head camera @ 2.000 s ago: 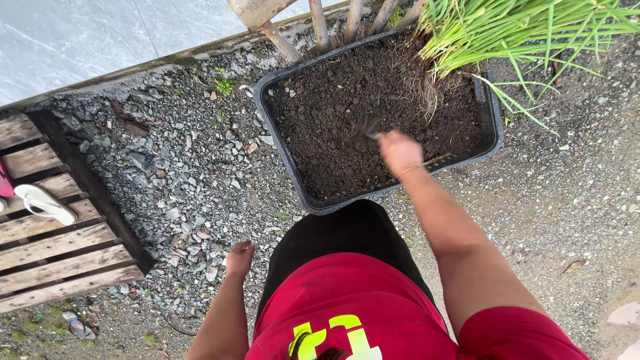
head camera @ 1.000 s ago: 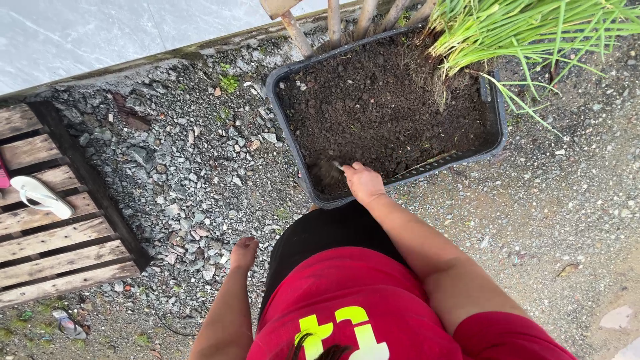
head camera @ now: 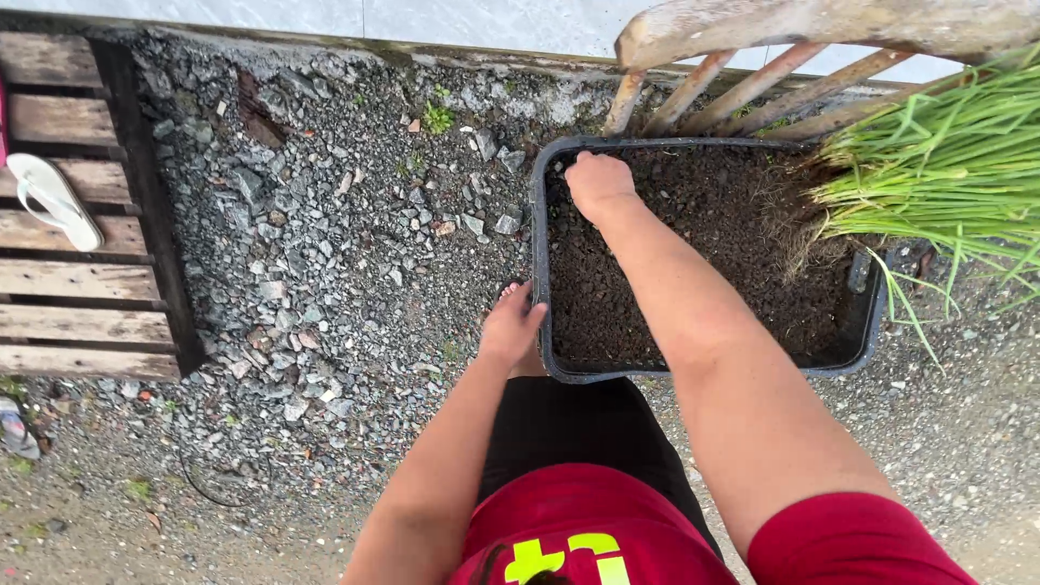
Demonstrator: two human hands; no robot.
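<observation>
A black plastic tub (head camera: pixel 538 244) of dark soil (head camera: pixel 682 236) stands on the gravel in front of me. My right hand (head camera: pixel 600 185) is curled over the soil at the tub's upper left corner; whether it still grips the small tool glimpsed earlier is hidden. My left hand (head camera: pixel 510 325) touches the outside of the tub's left rim, with its thumb at the rim. A bundle of long green onion-like plants (head camera: pixel 926 179) lies across the tub's right end, its pale roots (head camera: pixel 800 236) resting over the soil.
Behind the tub stands a wooden chair back (head camera: pixel 796 28) with slanting spindles, beside a grey tiled surface (head camera: pixel 487 24). A wooden pallet (head camera: pixel 81 280) at the left bears a white flip-flop (head camera: pixel 55 203). Loose stones (head camera: pixel 301 268) cover the ground between pallet and tub.
My right hand has moved from the tub's near side to its upper left corner. My left hand has come up from beside my body to the tub's left rim.
</observation>
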